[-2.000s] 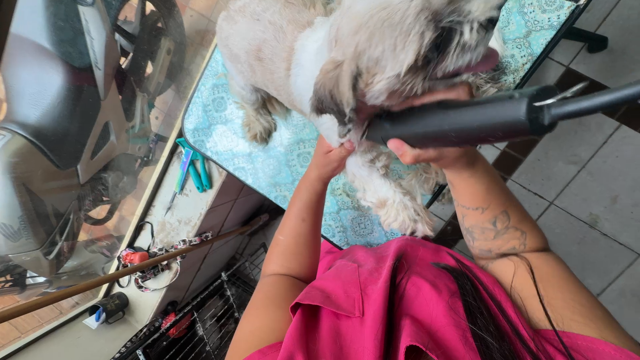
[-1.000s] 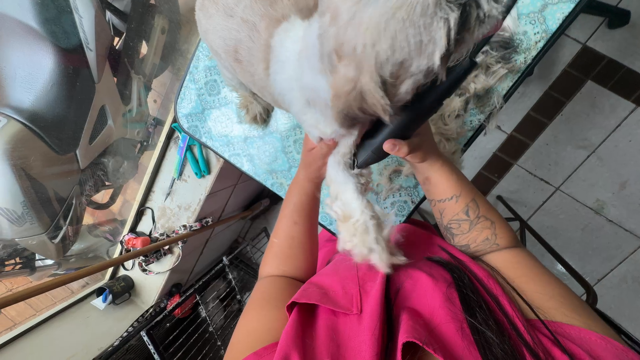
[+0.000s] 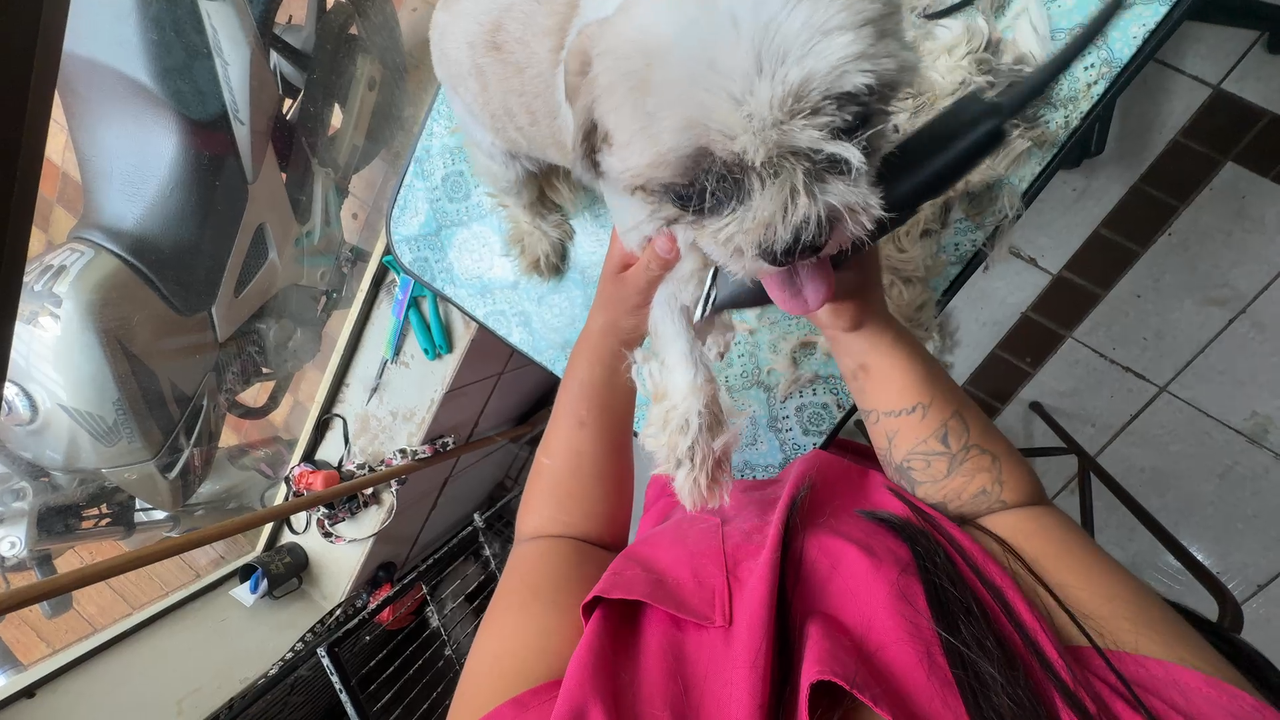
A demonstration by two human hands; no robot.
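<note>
A cream-coloured long-haired dog (image 3: 730, 110) stands on a table with a blue patterned cover (image 3: 470, 230), its tongue out and head turned down. My left hand (image 3: 640, 280) grips the upper part of its front leg (image 3: 680, 350), the thumb showing on the fur. My right hand (image 3: 850, 295) holds a black electric clipper (image 3: 930, 160), partly hidden behind the dog's muzzle. The clipper's metal blade (image 3: 707, 295) is close beside the inner side of that leg. The fingers of my right hand are mostly hidden.
Cut fur (image 3: 960, 60) lies along the table's right side. On the ledge at left are scissors (image 3: 395, 320), a teal-handled tool (image 3: 428, 325), a patterned strap (image 3: 350, 510) and a black mug (image 3: 275, 570). A wire cage (image 3: 430, 620) stands below; a motorcycle (image 3: 150, 200) is behind glass.
The dog's head has come down and toward me, over the clipper. Its front leg, held in my left hand, hangs past the table edge, as one second ago.
</note>
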